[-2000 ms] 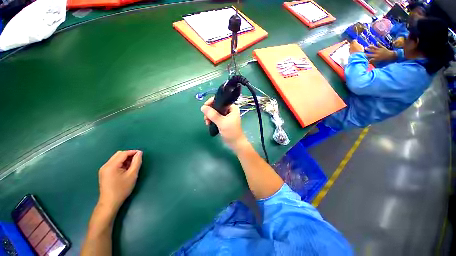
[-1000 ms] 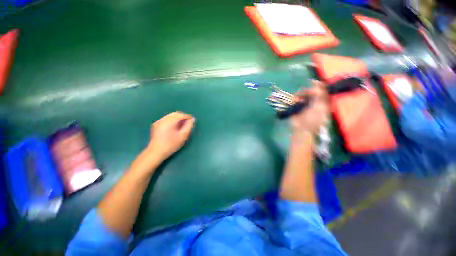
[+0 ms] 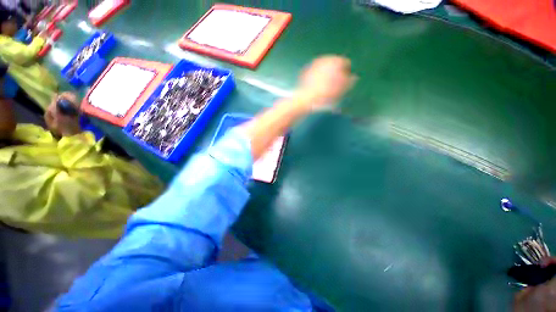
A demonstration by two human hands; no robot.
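Note:
My left hand is blurred and reaches forward over the green bench; its fingers look curled, but whether it holds anything cannot be told. My right hand is cut off by the bottom right corner, around the dark end of the electric screwdriver; the rest of the tool is out of view. A bundle of pale wire leads lies just beyond it. A white display panel lies on an orange pad across the bench, up and left of my left hand.
A phone-like object and a small blue bin are partly under my left forearm. A large blue bin of metal parts stands left, beside another panel. A person in a yellow smock sits at the left. Red material lies top right.
The view has swung left. My left hand has gone from resting on the bench to stretched forward. My right hand and screwdriver are now mostly out at the right edge.

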